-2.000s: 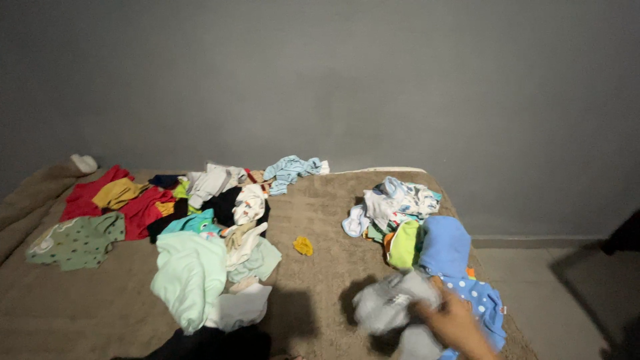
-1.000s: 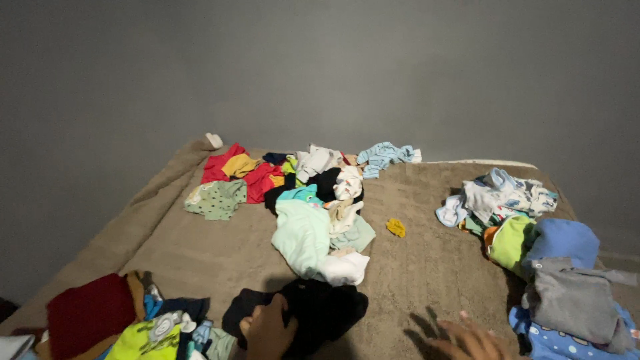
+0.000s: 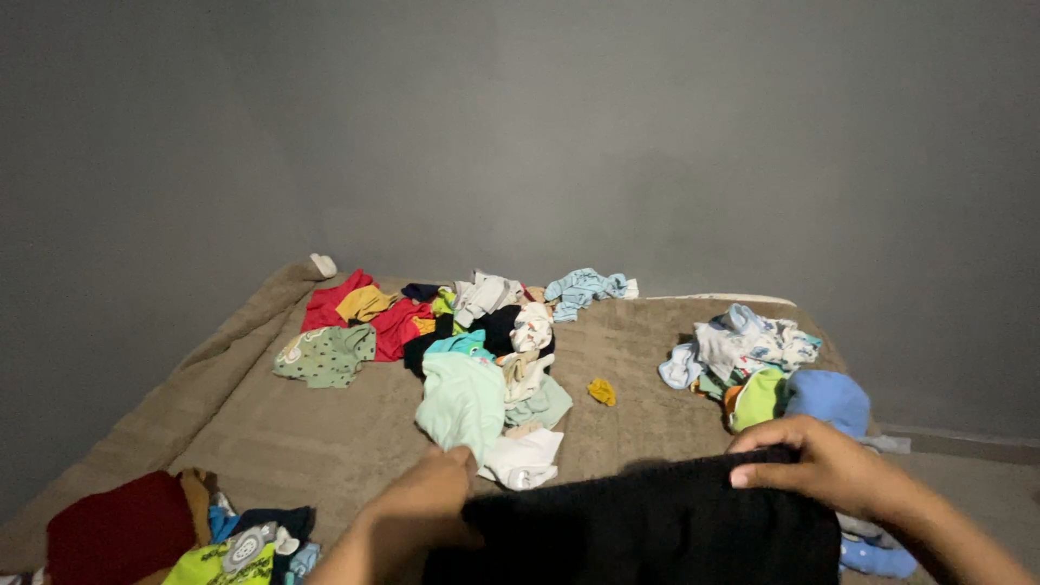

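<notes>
A black cloth garment (image 3: 650,520) is held up at the bottom centre, spread between both hands. My right hand (image 3: 800,467) pinches its upper right corner between thumb and fingers. At its upper left corner, my left hand (image 3: 435,487) has its fingers closed on the edge. Just beyond the left hand lie a mint green garment (image 3: 463,398) and a white cloth (image 3: 524,459). A blue garment (image 3: 829,402) and a lime green one (image 3: 757,400) lie behind the right hand. The garment's lower part is cut off by the frame.
Red garments (image 3: 398,325) and a spotted green garment (image 3: 329,356) lie on the brown bedspread (image 3: 252,422). A small mustard cloth (image 3: 602,392) lies mid-bed. Nearer left are a dark red garment (image 3: 122,528) and a lime printed one (image 3: 227,565). A grey wall (image 3: 569,146) stands behind.
The black garment lay on the bed under my left hand; now it is lifted and spread between both hands. My right hand was apart from it before. The grey garment was earlier carried to the right pile.
</notes>
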